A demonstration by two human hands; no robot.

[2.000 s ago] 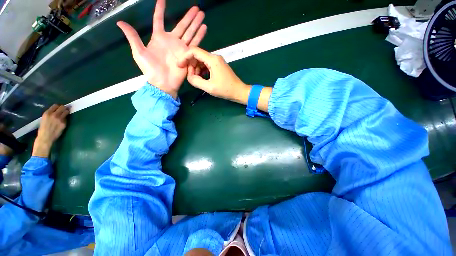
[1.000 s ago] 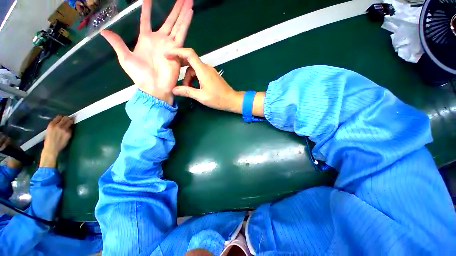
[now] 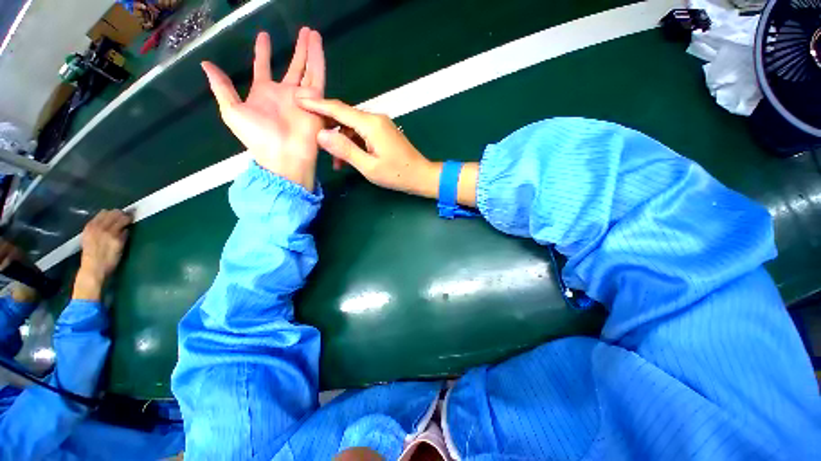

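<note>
My left hand (image 3: 275, 117) is bare, palm up with fingers spread, and holds nothing. My right hand (image 3: 378, 153) touches the left palm near the base of the fingers with its index fingertip; its other fingers are partly curled. A thin pale tip of a slim tool (image 3: 399, 130), perhaps tweezers, shows at the back of the right hand; the rest is hidden by the hand. A blue strap (image 3: 449, 187) is around my right wrist. Both hands are above the green belt surface (image 3: 423, 243) and white strip (image 3: 495, 68).
A black fan (image 3: 797, 54) stands at the right, beside crumpled white wrap (image 3: 727, 63) and a small black unit (image 3: 686, 21). Another person's hand (image 3: 103, 243) rests near the strip at left. Green and dark parts (image 3: 81, 67) lie at the upper left.
My left hand has tilted and come lower, with its fingers closer together. My right hand stays at the palm, its index finger straighter. The slim tool shows less than a second ago.
</note>
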